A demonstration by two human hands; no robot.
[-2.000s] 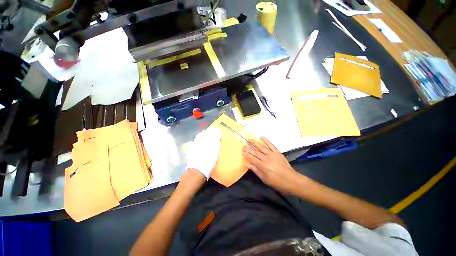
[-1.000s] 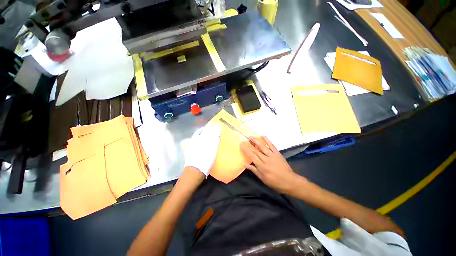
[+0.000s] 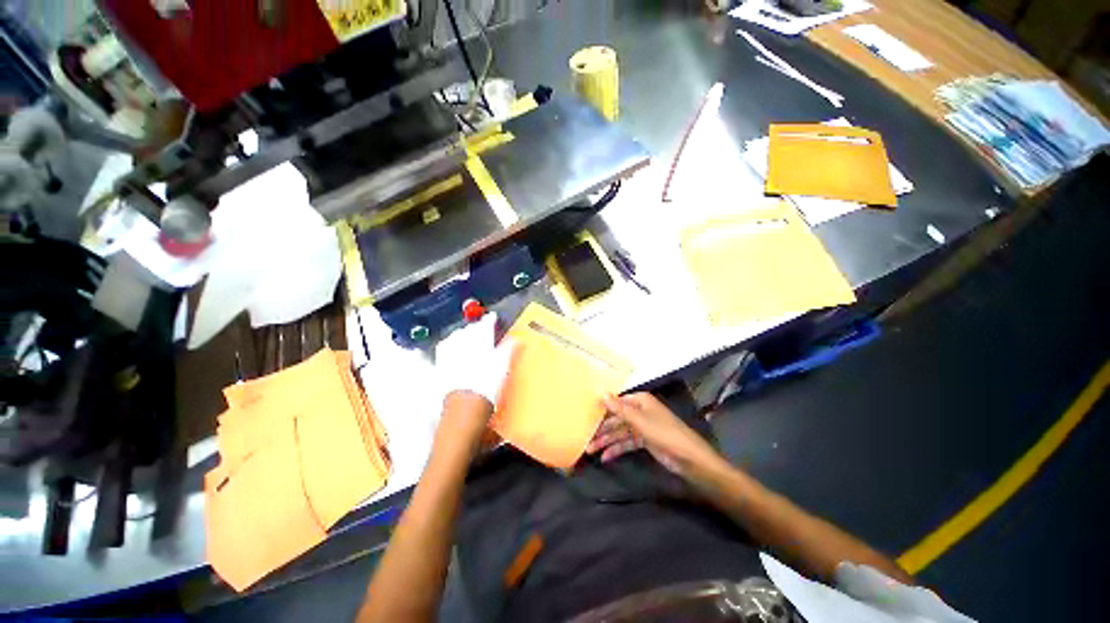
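Observation:
An orange leather panel point(image 3: 554, 396) with a narrow slot near its upper right edge lies at the bench's front edge. My left hand point(image 3: 475, 361), in a white glove, is at the panel's left edge; its fingers are washed out by glare, so its grip is unclear. My right hand point(image 3: 645, 432), bare, holds the panel's lower right edge. A stack of orange leather panels point(image 3: 292, 469) lies at the left. Another panel point(image 3: 767, 265) lies flat at the right, and a darker one point(image 3: 830, 166) lies behind it on white paper.
The press plate point(image 3: 438, 237) with yellow tape stands ahead, above the blue button box point(image 3: 469, 296). A black rectangle point(image 3: 582, 270) in a yellow frame lies right of it. A yellow roll point(image 3: 595, 83) stands behind. White sheets point(image 3: 274, 250) lie left. A blue crate point(image 3: 816, 351) is below the bench.
The view has shifted, showing the red press head. My right hand has slid from the panel's slot area down to its lower right edge. My left hand stays at the left edge.

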